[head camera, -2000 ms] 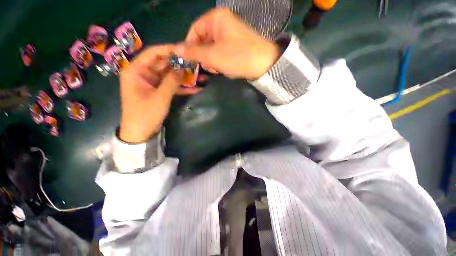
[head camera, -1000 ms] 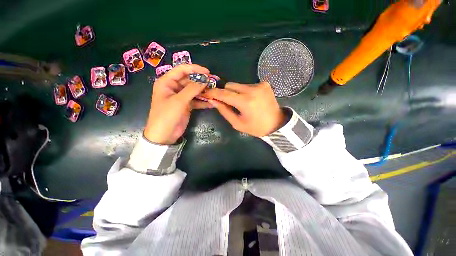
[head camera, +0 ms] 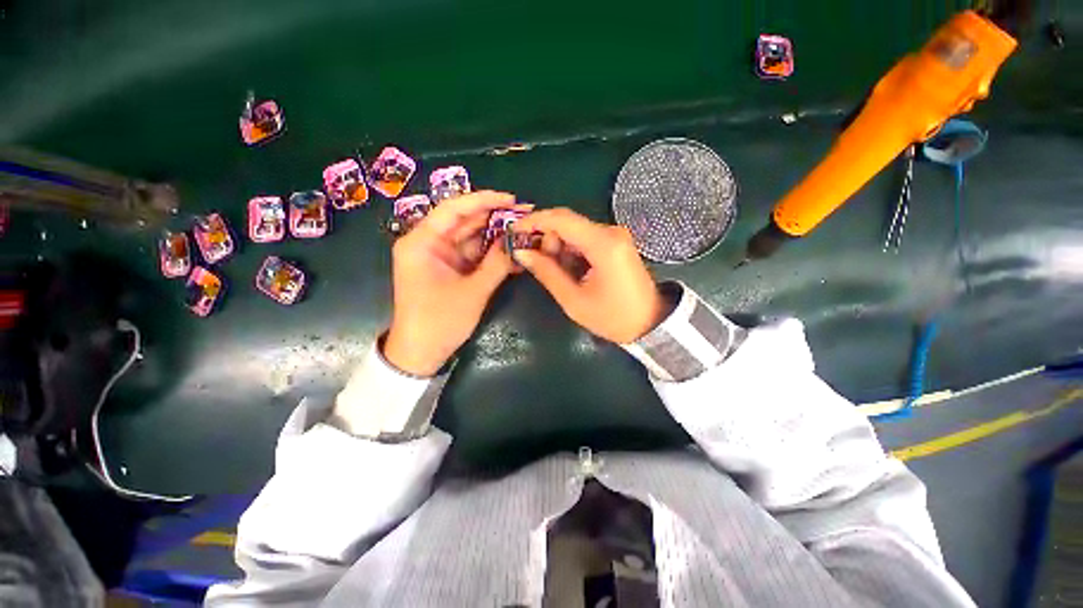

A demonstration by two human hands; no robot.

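My left hand (head camera: pixel 445 279) holds a small pink-rimmed housing (head camera: pixel 505 222) between thumb and fingers, above the dark green mat. My right hand (head camera: pixel 597 276) touches the same housing from the right and pinches a small dark grey piece (head camera: pixel 520 241) at its near side. The fingers cover most of the housing, so how the piece sits in it cannot be told.
Several pink-rimmed housings (head camera: pixel 308 214) stand in loose rows at left; another housing (head camera: pixel 774 56) is at the far right. A round grey screw dish (head camera: pixel 675 200) is right of my hands. Beyond it lie an orange electric screwdriver (head camera: pixel 879 131), tweezers (head camera: pixel 901 204) and a blue cord (head camera: pixel 922 344).
The view has shifted, so the bench things appear in other places. The grey piece was above my left thumb; now a grey piece is at the housing between both hands' fingertips.
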